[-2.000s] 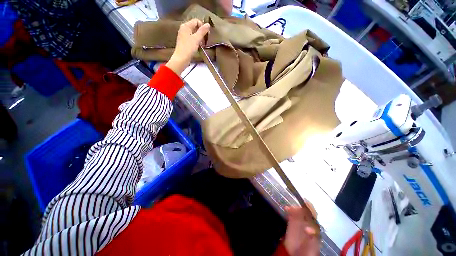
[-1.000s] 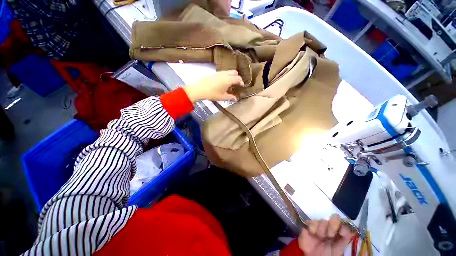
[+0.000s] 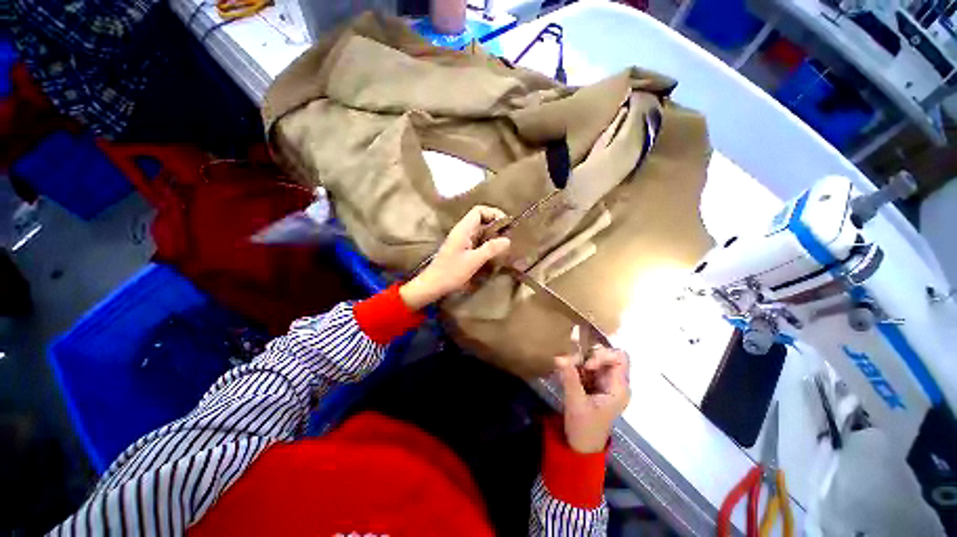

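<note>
The khaki garment piece (image 3: 367, 178) is heaped on the white table, part of it hanging over the near edge. A long narrow brown strip, possibly a zipper (image 3: 561, 302), runs over the cloth between my hands. My left hand (image 3: 469, 252) pinches the strip and a garment edge near the middle of the cloth; its fingertips partly hide what they hold. My right hand (image 3: 594, 383) holds the strip's other end between thumb and fingers at the table's near edge. A small whitish bit shows at its fingertips.
The sewing machine (image 3: 808, 246) stands right. A black phone (image 3: 743, 393) lies below it, with red-handled scissors (image 3: 743, 501) and orange-yellow loops near. A blue bin (image 3: 89, 362) and dark red cloth (image 3: 236, 257) are left. White crumpled material (image 3: 876, 482) lies lower right.
The garment's left part has been pulled toward me and spread over the table edge. My right hand has moved up and left, closer to my left hand, and the strip's visible span is shorter.
</note>
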